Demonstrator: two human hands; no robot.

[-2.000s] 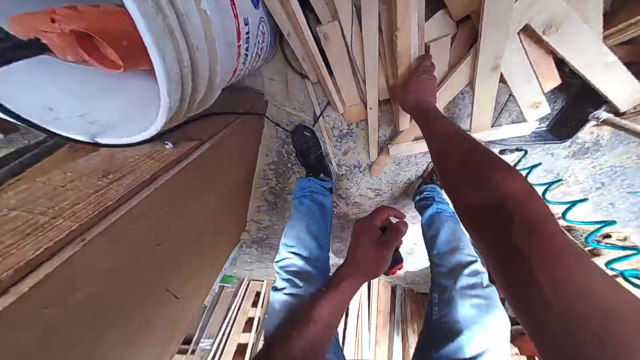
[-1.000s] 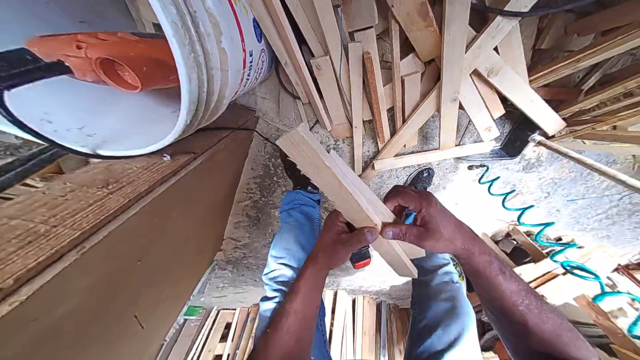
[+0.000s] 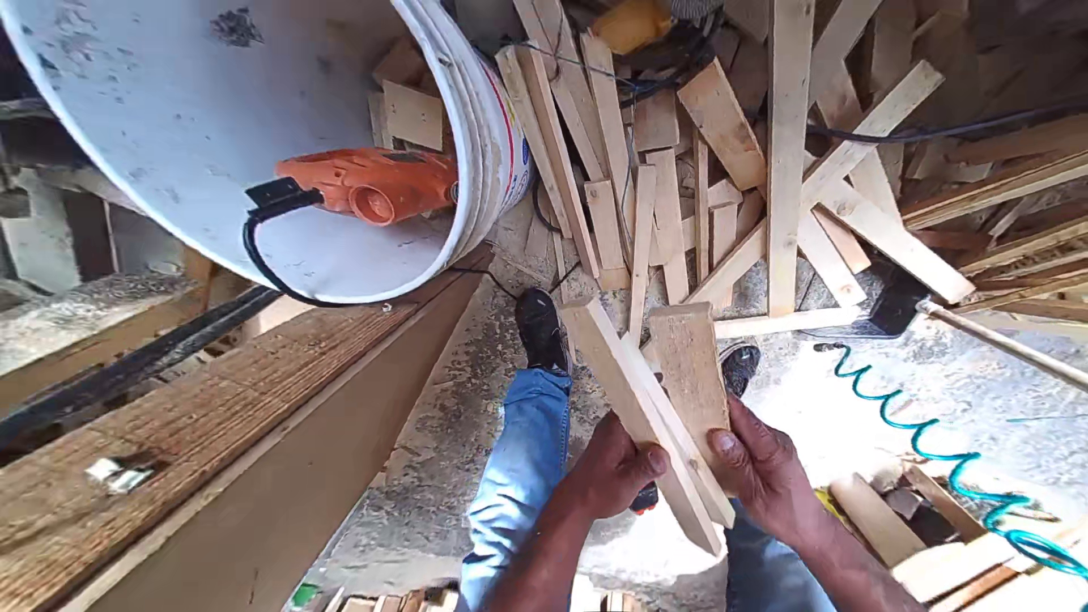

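My left hand (image 3: 614, 469) grips a light wooden board (image 3: 633, 408) near its lower part, with the thumb on its face. Another narrow piece of wood (image 3: 680, 429) lies against that board, between the hands. My right hand (image 3: 765, 463) holds a wider short board (image 3: 690, 365) by its right edge, thumb on its face. The boards spread apart at their upper ends and come close together at the lower ends. A dark object with a red-orange end (image 3: 644, 498) shows partly behind my left hand; most of it is hidden.
A white bucket (image 3: 480, 127) with an orange power tool (image 3: 374, 183) inside stands at upper left, above a wooden beam (image 3: 212, 374). Wood offcuts (image 3: 782, 170) lie piled ahead. A coiled teal hose (image 3: 926, 425) and a pole (image 3: 1003, 340) lie at right. My shoes are on the dusty floor.
Two seconds ago my right hand reached into the wood pile; one second ago both hands held pieces together. Now the wider board is angled apart from the others. The view has shifted.
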